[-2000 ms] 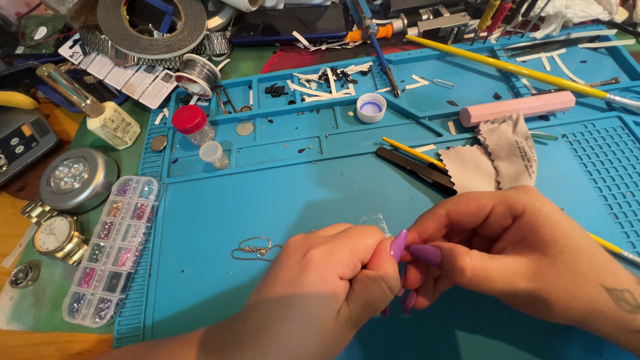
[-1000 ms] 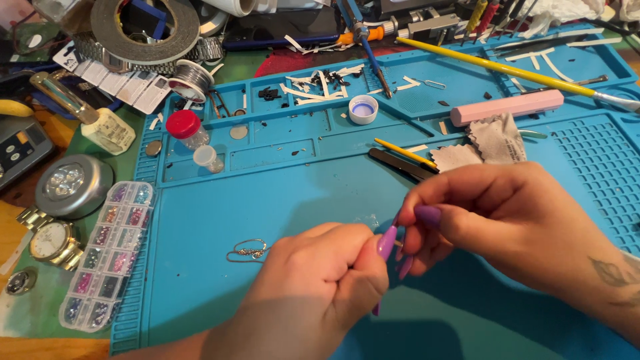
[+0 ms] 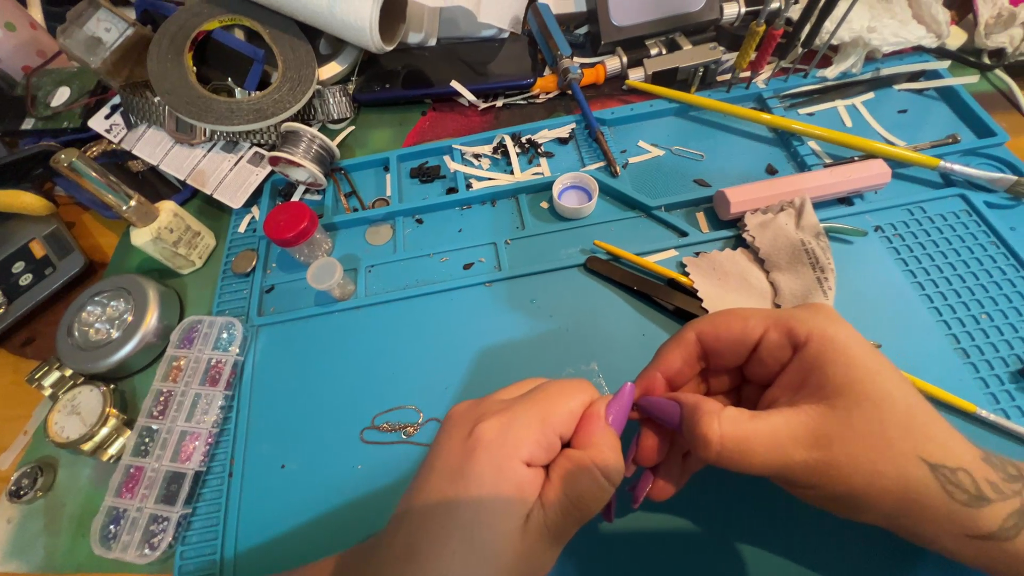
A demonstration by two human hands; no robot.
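Low in the view, my left hand (image 3: 532,464) has its thumb and curled fingers closed together, with the fingertips meeting those of my right hand (image 3: 760,400). My right hand pinches something tiny between thumb and forefinger; both purple-nailed hands mostly hide it. A thin metal chain (image 3: 400,426) lies loosely coiled on the blue silicone work mat (image 3: 344,360), left of my left hand. Behind my right hand are black tweezers (image 3: 640,284) and a grey cloth with zigzag edges (image 3: 792,252). A small clear plastic piece (image 3: 594,376) lies just behind the fingertips.
On the left stand a clear bead organizer (image 3: 168,440), a gold-coloured watch (image 3: 80,412) and a round lamp (image 3: 118,324). Small jars (image 3: 292,228), a white cap (image 3: 574,195), paper strips and a long yellow brush (image 3: 784,120) occupy the mat's rear. A pink stick (image 3: 802,188) lies at right.
Both hands stay together at nearly the same place, with only slight shifts of the fingers. The chain and the things around it have not plainly moved.
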